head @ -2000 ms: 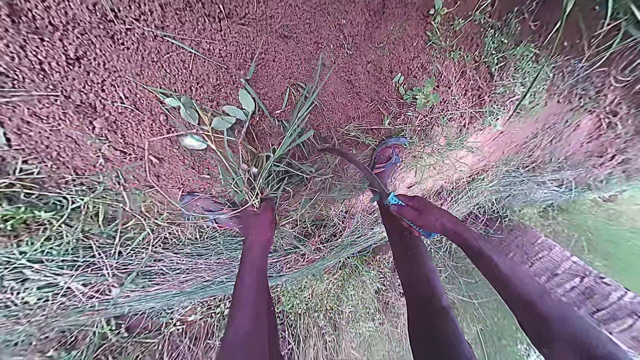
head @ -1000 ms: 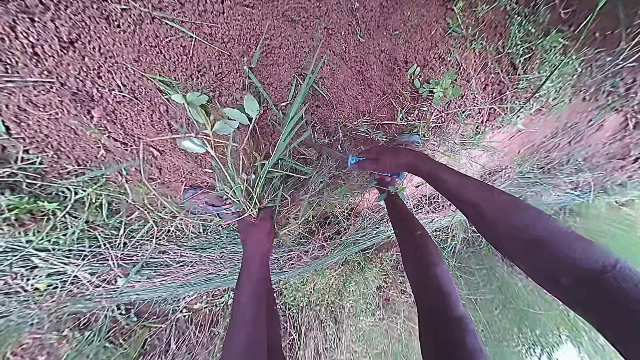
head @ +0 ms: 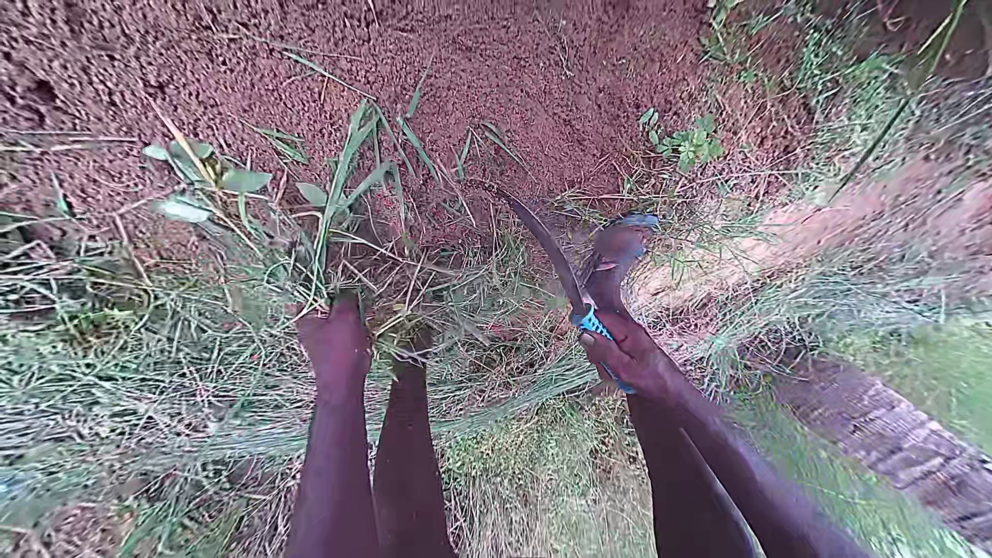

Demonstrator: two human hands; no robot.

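Note:
My left hand (head: 338, 335) is closed around a bunch of long green grass and leafy stems (head: 335, 209), which fans out above the fist. In my right hand (head: 628, 353) is the blue-wrapped handle of a sickle (head: 552, 249). Its dark curved blade points up and left, with the tip over the edge of the reddish soil. The sickle's blade is apart from the held bunch, with loose grass lying between them. Behind the right hand is my foot in a bluish sandal (head: 620, 244); grass hides the other foot.
Bare reddish soil (head: 542, 93) spans the upper part. A band of cut or flattened grass (head: 194, 411) crosses from the left. A small leafy plant (head: 688, 143) grows at upper right. A ridged greyish surface (head: 899, 442) and green ground lie at lower right.
The left hand with its bunch has moved left, away from the leg beside it. My right hand has drawn back down from the grass, and the sickle blade shows plainly again.

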